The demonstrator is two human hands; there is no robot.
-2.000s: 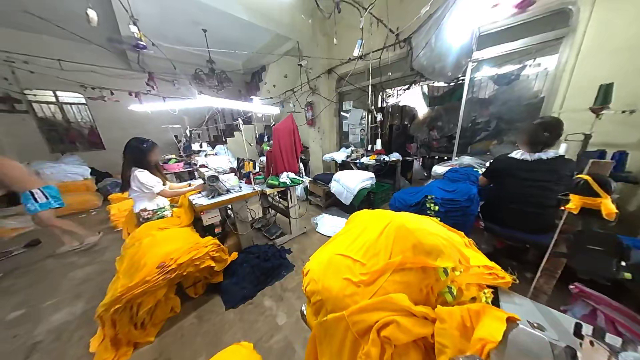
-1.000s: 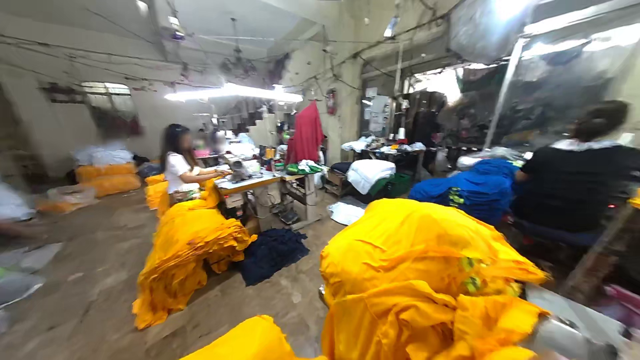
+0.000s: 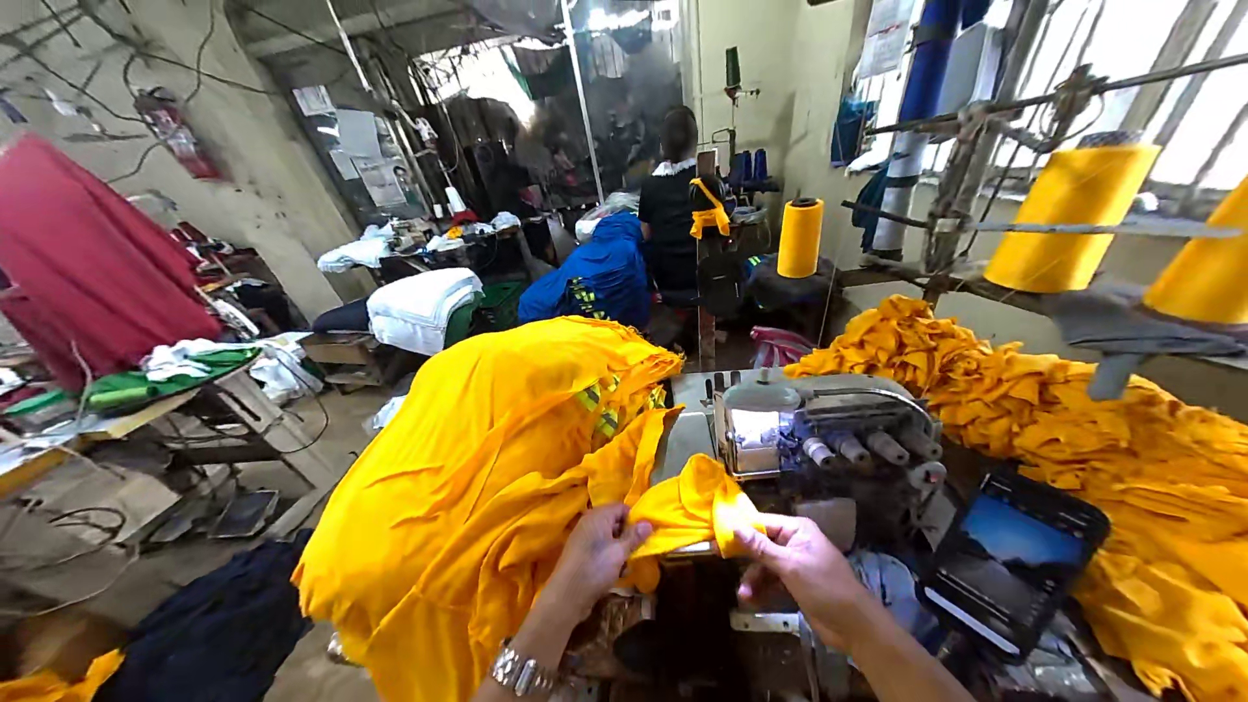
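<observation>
My left hand (image 3: 600,551), with a metal-banded watch at the wrist, pinches the left edge of a yellow fabric piece (image 3: 687,507). The right edge of that piece is between the thumb and fingers of my right hand (image 3: 795,561). Both hands are just in front of an overlock sewing machine (image 3: 829,419) with a lit needle area. A large heap of yellow fabric (image 3: 468,429) lies left of the machine and touches the cloth near my left hand. A phone or tablet (image 3: 1014,556) with its screen lit stands right of my right hand.
More yellow fabric (image 3: 1150,507) is piled at the right, under yellow thread cones (image 3: 1072,219) on a metal rack. Dark cloth (image 3: 214,624) lies on the floor at the left. A person (image 3: 671,214) sits ahead beside a blue fabric pile (image 3: 595,273). A table (image 3: 127,419) stands left.
The view has swung to the right and down. Both my hands, out of sight in the earlier frames, now show with yellow fabric between them at the machine.
</observation>
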